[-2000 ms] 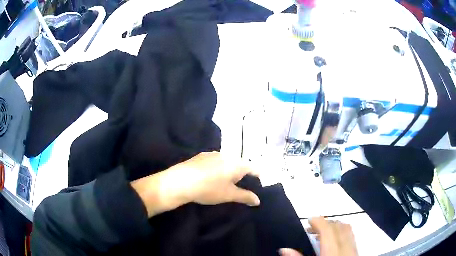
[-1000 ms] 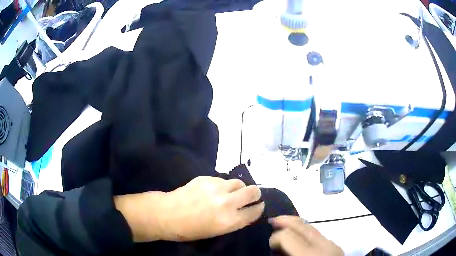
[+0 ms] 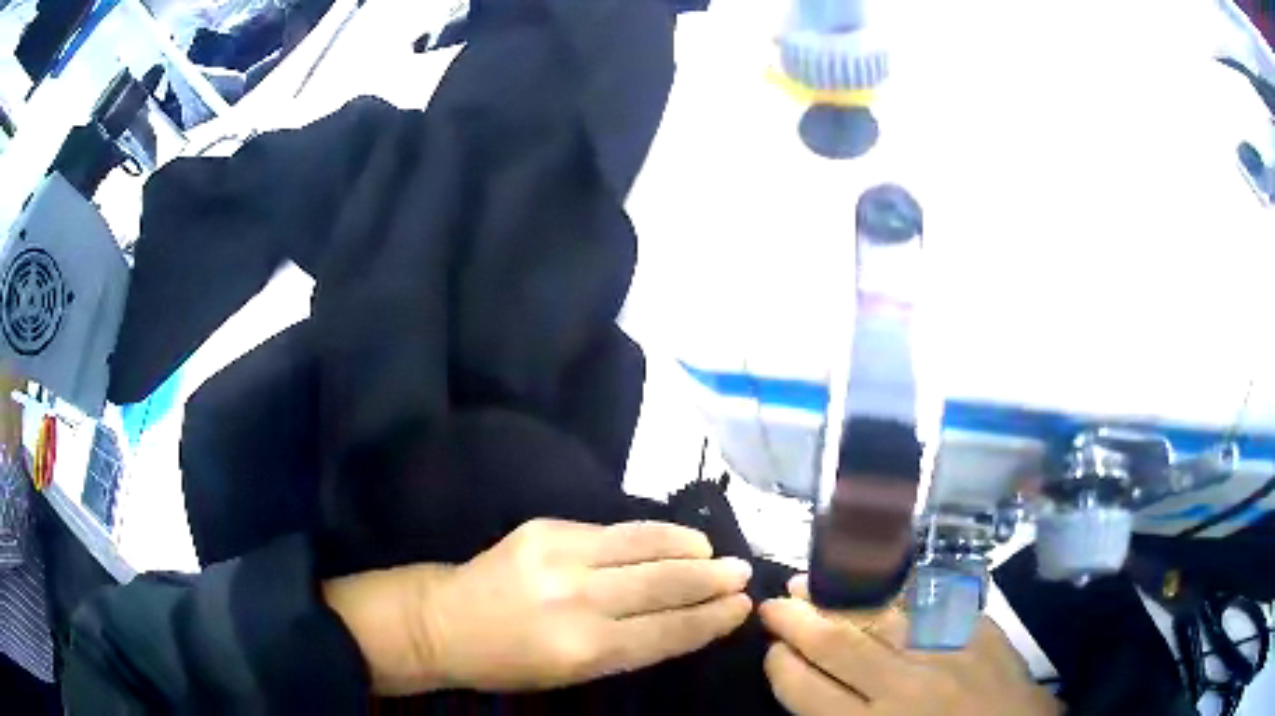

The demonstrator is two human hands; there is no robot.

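The black garment (image 3: 462, 308) lies across the left of the white table, its near part under both hands. My left hand (image 3: 559, 602) lies on it with fingers together, fingertips pressing the cloth at the front of the machine. My right hand (image 3: 895, 664) is just right of it, thumb and fingertips on the cloth edge, partly hidden behind the machine parts. A small black cloth corner (image 3: 709, 511) sticks up beyond my left fingertips. The white machine head (image 3: 1077, 280) with a blue stripe hangs over the hands and hides the needle area.
The metal guard (image 3: 884, 420) and the grey cylinder (image 3: 948, 602) are close to my right hand. Scissors (image 3: 1223, 643) and a black cut piece (image 3: 1105, 636) lie at right. A fan-vented grey unit (image 3: 63, 294) stands at left.
The view has moved closer to the machine head, which looms larger. My left hand went from spread over the cloth to fingers together; my right hand moved in beside it onto the cloth.
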